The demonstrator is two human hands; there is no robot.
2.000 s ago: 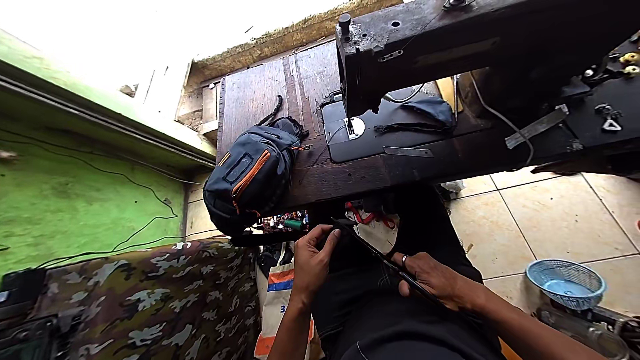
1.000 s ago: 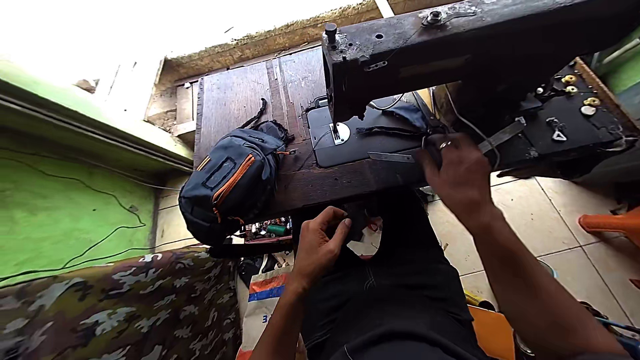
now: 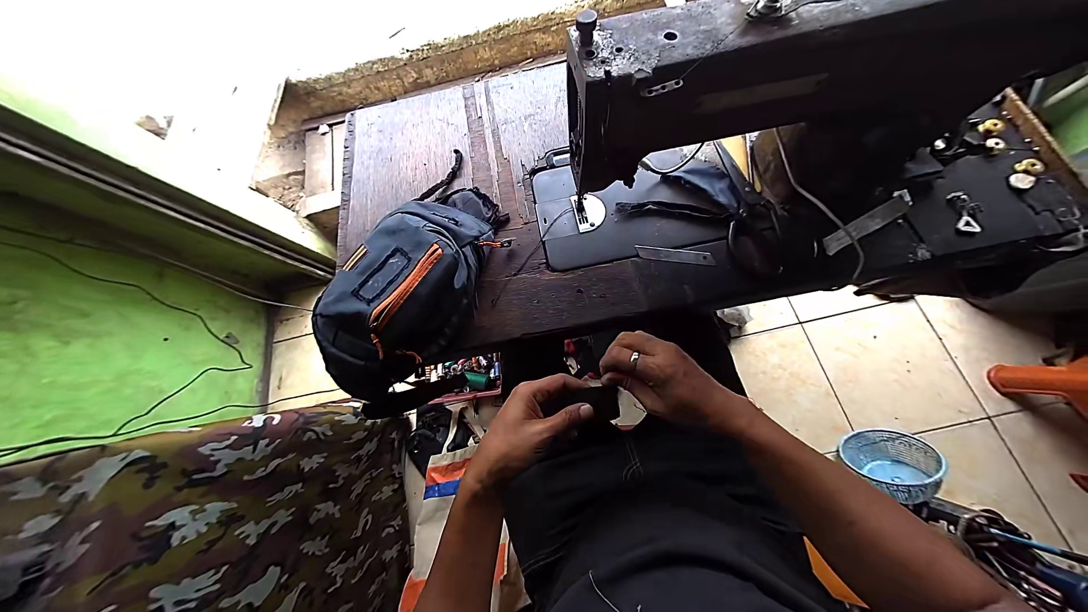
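Note:
Over my lap, just below the wooden table's front edge, my left hand (image 3: 544, 416) pinches a small piece of dark material (image 3: 602, 399) between thumb and fingers. My right hand (image 3: 654, 374), with a ring on one finger, meets its upper edge with closed fingertips; whether these grip something small cannot be made out. Beyond my hands stands a black sewing machine (image 3: 722, 85), its needle area over a round metal plate (image 3: 586, 212). A dark blue backpack (image 3: 408, 280) with orange zippers lies at the table's left. A metal ruler (image 3: 676, 255) rests on the machine bed.
Dark fabric (image 3: 705, 187) lies beside the needle area. Another flat metal strip (image 3: 863, 225) and small parts are at the right. A blue plastic basket (image 3: 892, 463) and an orange plastic piece (image 3: 1037, 380) are on the right. Camouflage fabric (image 3: 204, 510) covers something at the left.
Two seconds ago both hands held a long dark strip. One second ago my right hand was over the table near the dark fabric; it has come back down beside my left hand.

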